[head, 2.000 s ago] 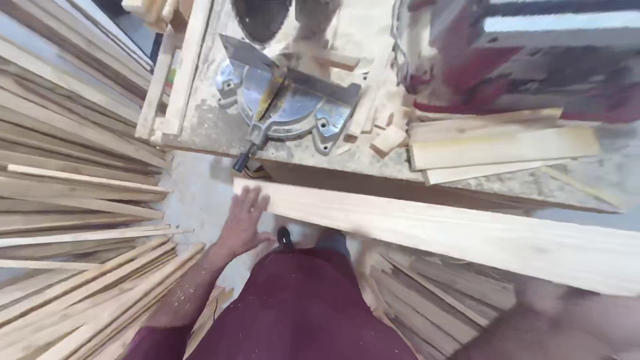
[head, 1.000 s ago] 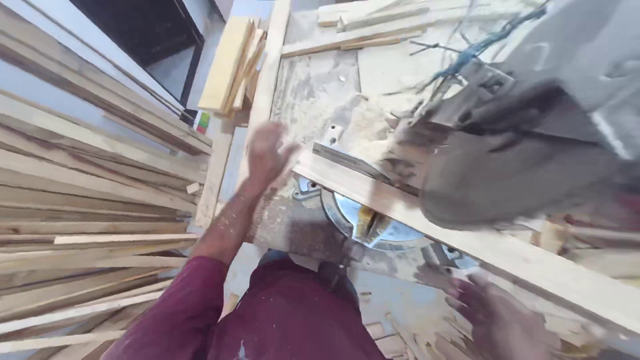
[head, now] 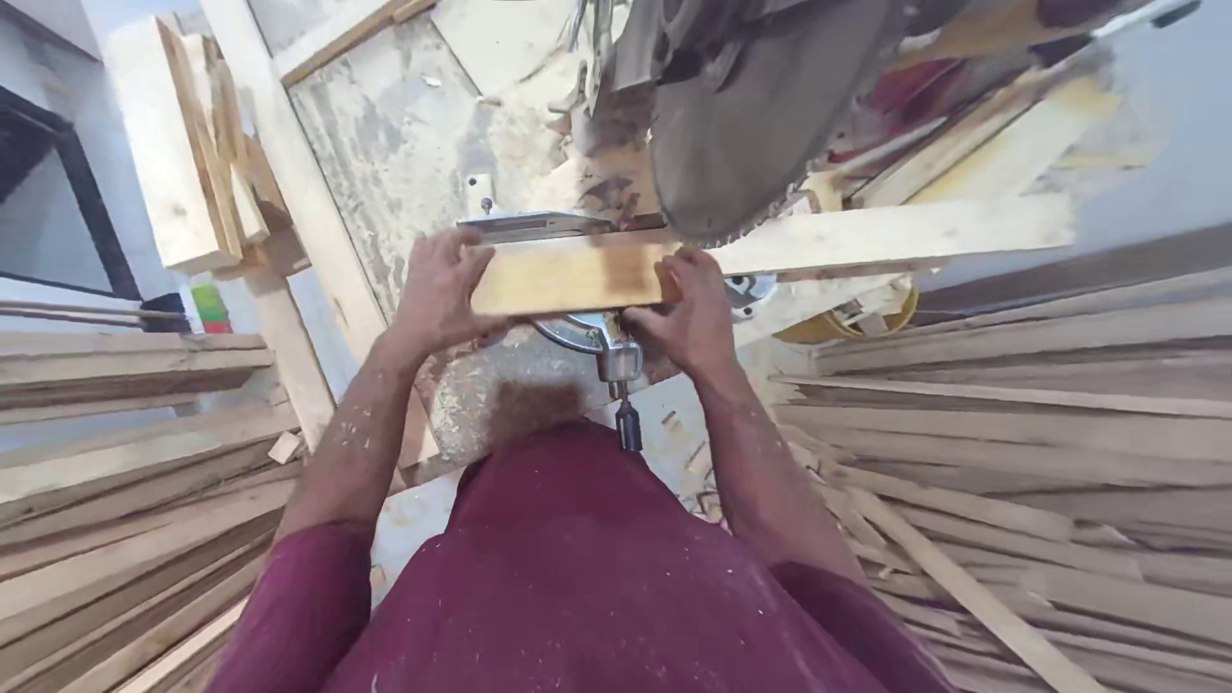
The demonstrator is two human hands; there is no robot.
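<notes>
Between both hands I hold a short wooden board (head: 568, 277) over the base of a miter saw. My left hand (head: 445, 289) grips its left end, while my right hand (head: 688, 313) grips the right end. Just above and right of it hangs the toothed circular saw blade (head: 760, 125). Below the board show part of the saw's round metal table (head: 573, 332) and its black-tipped handle (head: 628, 423). Behind the board lies the metal fence (head: 534, 225). A longer pale board (head: 895, 234) rests to the right, close to my right hand.
Stacked short boards (head: 173, 154) stand at the upper left beside a long wooden rail (head: 298, 164). Long planks pile up on the left (head: 144, 462) and on the right (head: 1049, 385). A yellow bucket (head: 895, 313) with offcuts sits right of the saw. Sawdust and scraps lie about.
A long board lay across the saw one second ago; now a short one is between my hands, with a longer one at right. My right hand has come in beside the saw. The view has shifted greatly.
</notes>
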